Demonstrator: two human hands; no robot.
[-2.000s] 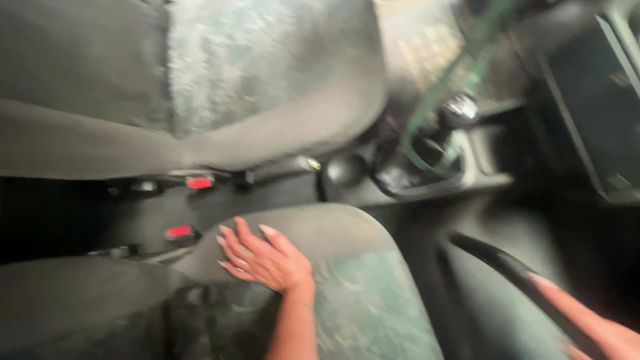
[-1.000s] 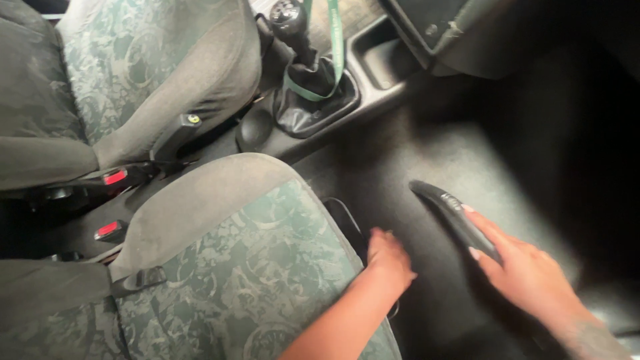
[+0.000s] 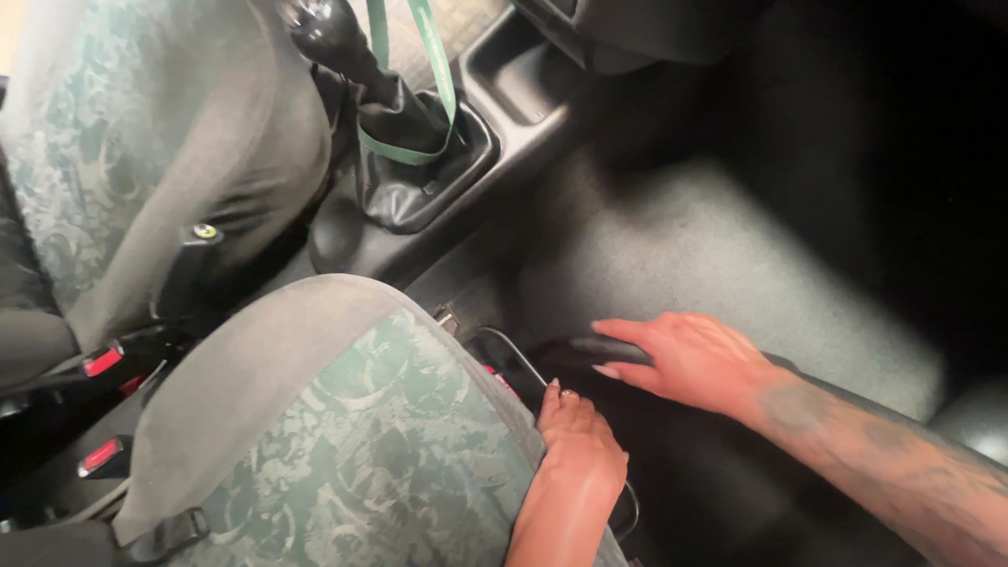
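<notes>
My left hand (image 3: 581, 441) is at the front edge of the patterned fabric car seat (image 3: 370, 425), its fingers on the thin metal bar (image 3: 516, 350) that runs along the seat's front. The fingertips curl out of sight, so the grip is partly hidden. My right hand (image 3: 685, 358) holds a black vacuum nozzle or hose end (image 3: 614, 349), thumb on one side and index finger on the other. The nozzle's tip points toward the floor by the seat front and lies in dark shadow. A dark tube continues back beneath my right forearm.
The gear lever (image 3: 327, 35) with a green lanyard (image 3: 405, 151) around its boot stands on the centre console (image 3: 425, 252). The other seat (image 3: 181, 142) is at upper left. Red seat-belt buckles (image 3: 102, 455) sit between the seats. Grey carpet (image 3: 709, 252) covers the footwell.
My left hand has moved from the top of the seat cushion to the metal bar at its front. The black nozzle in my right hand is now closer to the seat front. The view has shifted and come closer.
</notes>
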